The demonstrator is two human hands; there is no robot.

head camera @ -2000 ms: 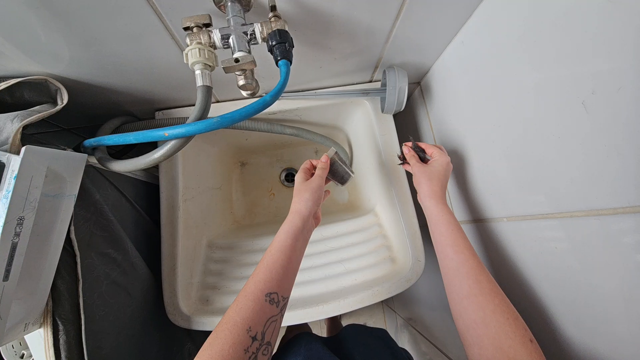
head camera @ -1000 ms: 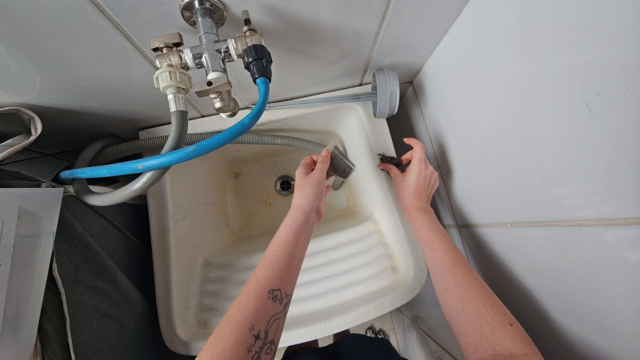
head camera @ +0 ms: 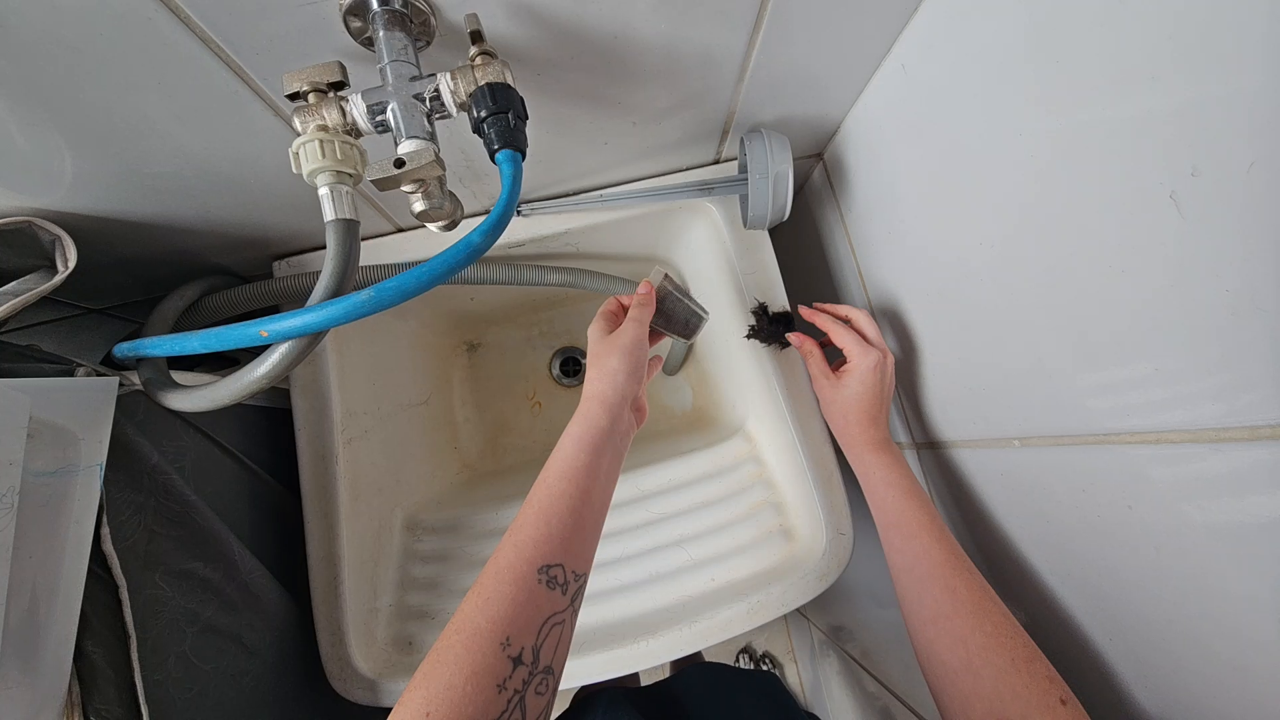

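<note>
My left hand [head camera: 625, 350] holds a small mesh filter with a plastic frame [head camera: 680, 308] above the right part of the white laundry sink [head camera: 340, 480]. A dark, fuzzy clump of lint [head camera: 770, 326] lies at the sink's right rim, against the fingertips of my right hand [head camera: 850, 365]. The thumb and fingers of that hand are apart; whether they still grip the clump's edge I cannot tell. Behind the filter, the end of a grey corrugated drain hose [head camera: 540, 275] hangs into the basin, near the drain [head camera: 568, 366].
Metal taps [head camera: 405, 110] with a blue hose [head camera: 420, 285] and a grey hose [head camera: 345, 250] are on the tiled wall. A grey plastic piece with a long stem [head camera: 765, 180] rests on the back rim. Dark fabric [head camera: 190, 560] and a translucent panel [head camera: 60, 480] stand at left.
My right hand has brought the dark clump from beside the sink to its right rim, and its fingers have spread. My left hand still holds the filter over the basin.
</note>
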